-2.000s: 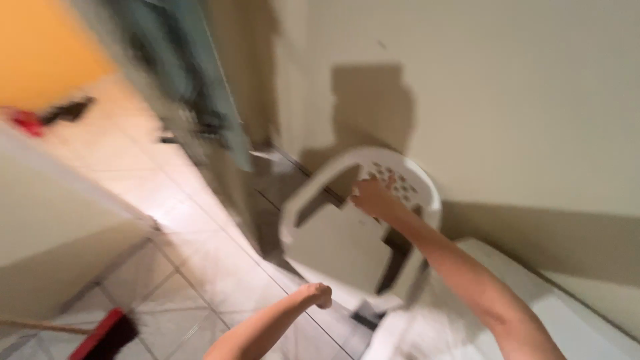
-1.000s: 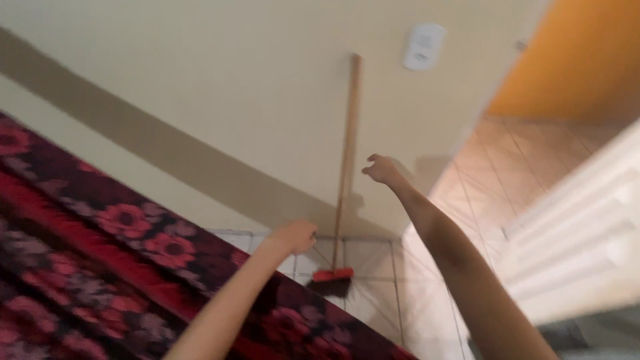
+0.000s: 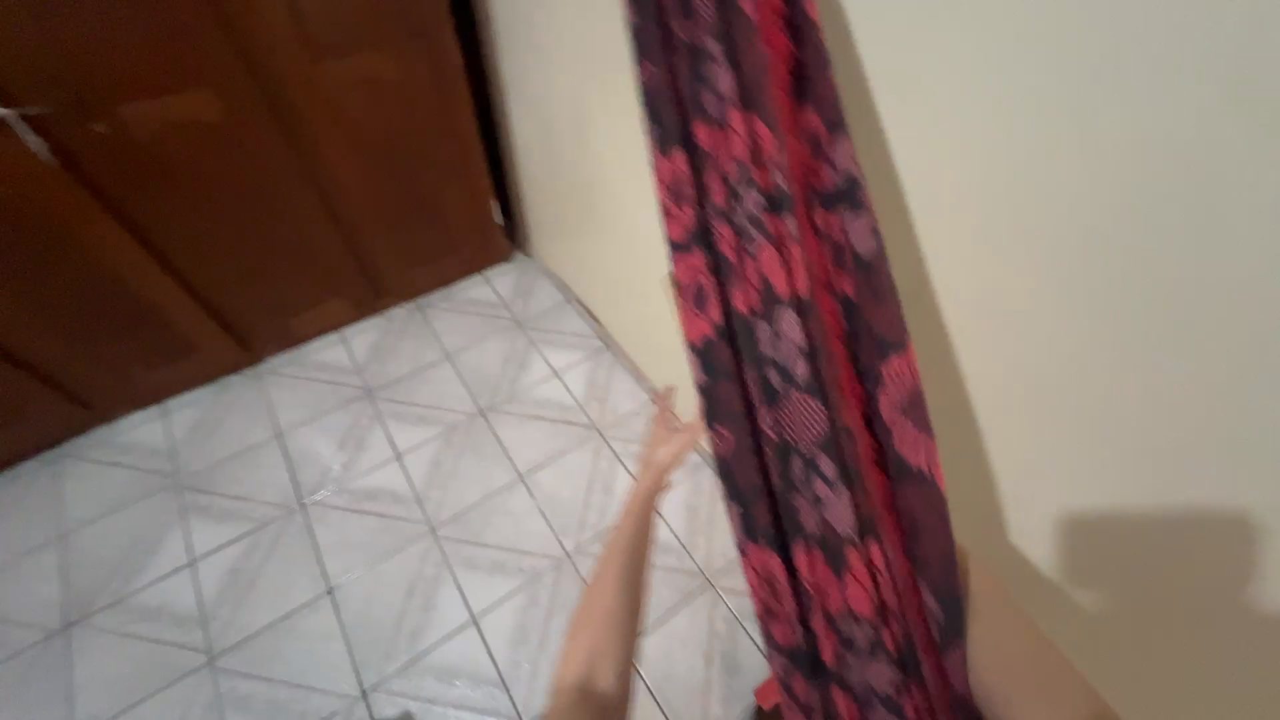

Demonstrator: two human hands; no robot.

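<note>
A dark floral hanging cloth (image 3: 800, 380), patterned in red and mauve with a red strip down it, runs from the top to the bottom of the view. My left hand (image 3: 670, 435) is at its left edge with fingers spread; whether they touch the cloth is unclear. Only my right forearm (image 3: 1020, 650) shows, coming in at the cloth's lower right. The right hand is hidden behind the cloth. At the bottom edge, a small red part (image 3: 768, 692), partly covered by the cloth, can be seen.
Brown wooden panelled doors or furniture (image 3: 200, 180) stand at the upper left. Pale tiles with dark joints cover the floor (image 3: 330, 520). A cream wall (image 3: 1100, 250) is behind and to the right of the cloth, with shadows on it.
The view has swung far round; the broom against the wall is out of sight. My right hand, visible beside the broom a second ago, is now behind the cloth.
</note>
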